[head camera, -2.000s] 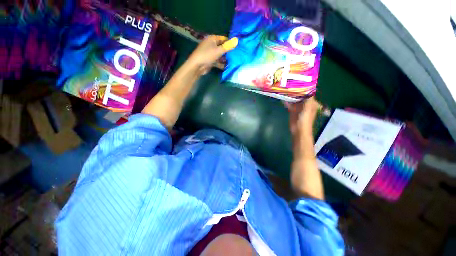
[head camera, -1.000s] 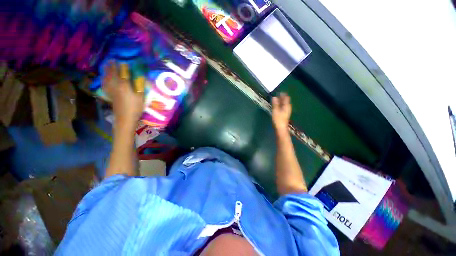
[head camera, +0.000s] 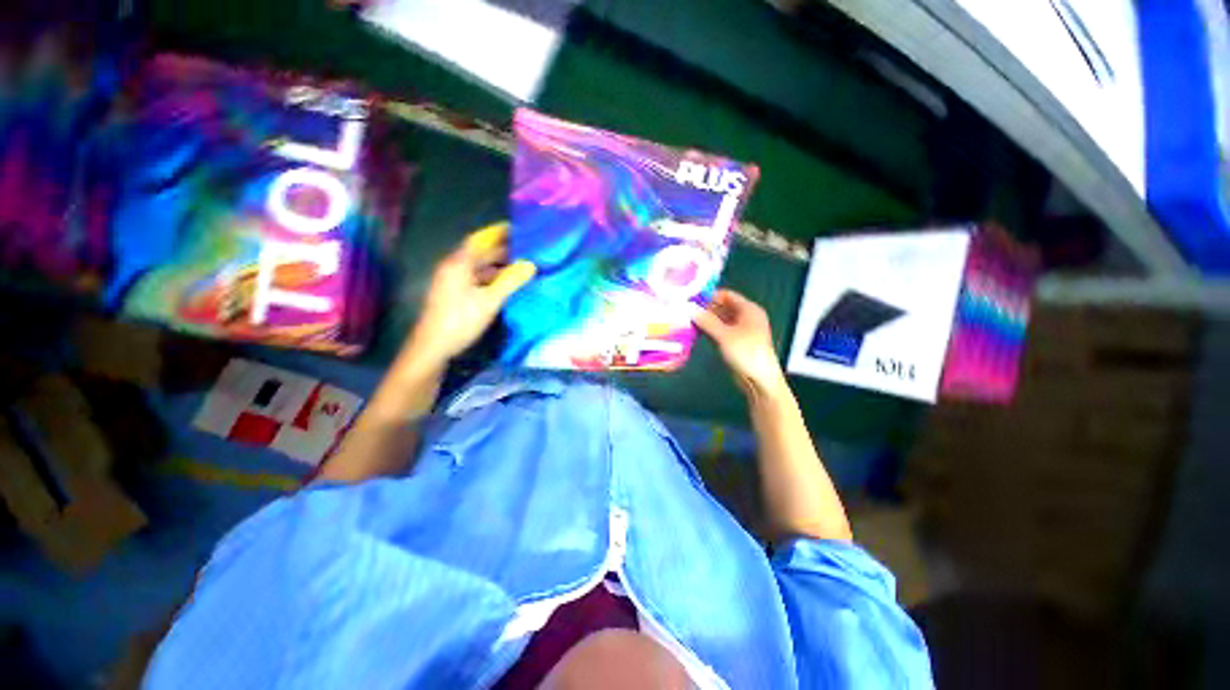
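A colour box (head camera: 621, 249) with a swirl front and white letters is held between my two hands, in front of my body over the bench edge. My left hand (head camera: 472, 290), with yellow finger cots, grips its left edge. My right hand (head camera: 739, 330) grips its lower right edge. A stack of colour boxes (head camera: 243, 216) lies to the left, front up and blurred. Another stack, white back up (head camera: 877, 317), stands to the right with its pink-blue edges showing.
An open box base (head camera: 472, 41) lies on the green line (head camera: 648, 88) at the top. A pale shelf edge (head camera: 998, 121) curves across the upper right. Brown cartons (head camera: 1066, 458) stand at right. Brown carton pieces (head camera: 68, 472) and a white-red printed sheet or box (head camera: 277, 409) are lower left.
My left hand has left the left stack and now holds a colour box. My right hand has closed on its other side. The view has turned, so the box base shows further up and left.
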